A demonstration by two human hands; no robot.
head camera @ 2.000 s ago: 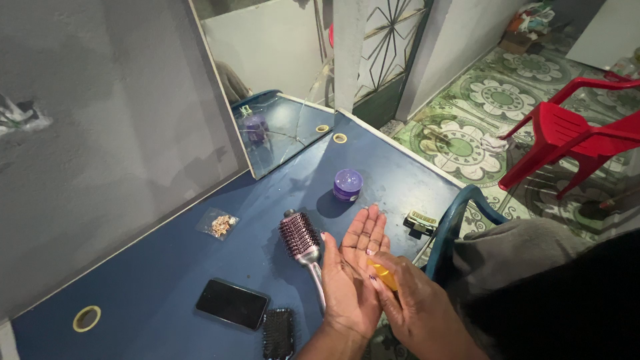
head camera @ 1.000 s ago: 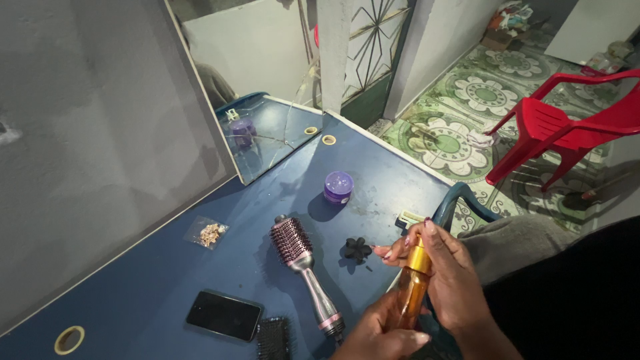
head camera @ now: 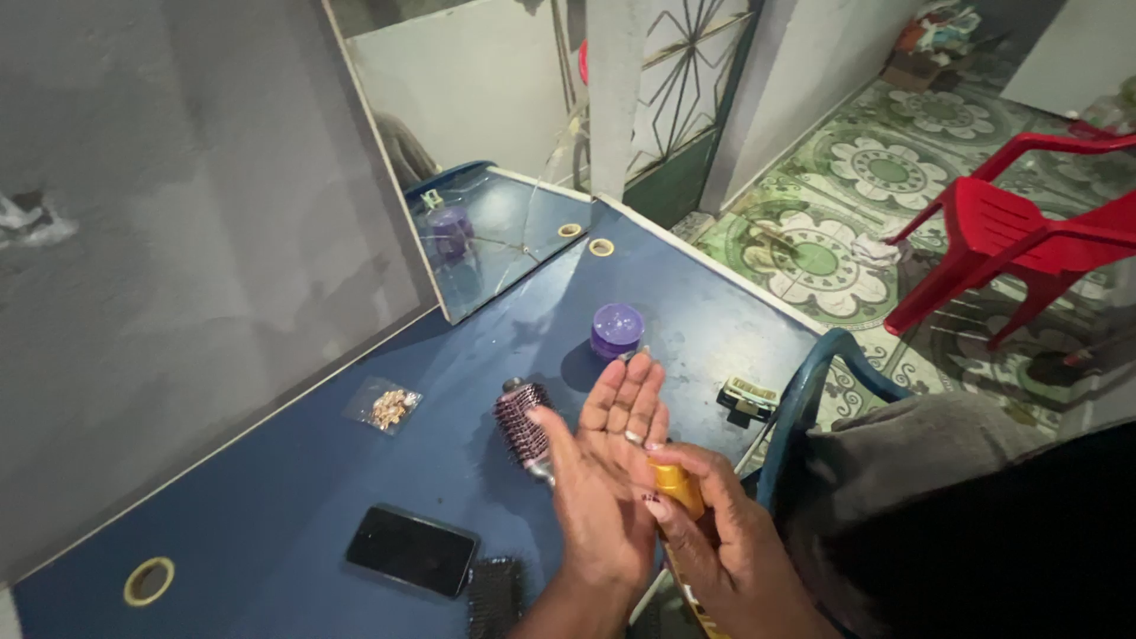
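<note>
My left hand (head camera: pixel 612 470) is palm up with its fingers spread and holds nothing; a ring shows on one finger. My right hand (head camera: pixel 728 532) grips a bottle with a yellow pump top (head camera: pixel 677 486), whose nozzle end is over the left palm. Partly behind my left thumb lies a round hair-styling brush (head camera: pixel 524 424). Just beyond my fingertips stands a purple lidded jar (head camera: pixel 617 330). A black smartphone (head camera: pixel 413 548) and a black-bristled brush (head camera: pixel 495 596) lie to the left of my left wrist. Farther left is a small clear bag of beige bits (head camera: pixel 390 408).
A cracked mirror (head camera: pixel 497 240) leans on the blue table (head camera: pixel 266 532) by the wall. A hair claw clip (head camera: pixel 748 399) lies near the table's right edge, beside a blue chair arm (head camera: pixel 799 399). A red plastic chair (head camera: pixel 1012 222) stands on the tiled floor.
One second ago both hands were around the amber bottle; now my left hand has let go and lies palm up, as it did two seconds ago. It now hides the dark flower-shaped piece.
</note>
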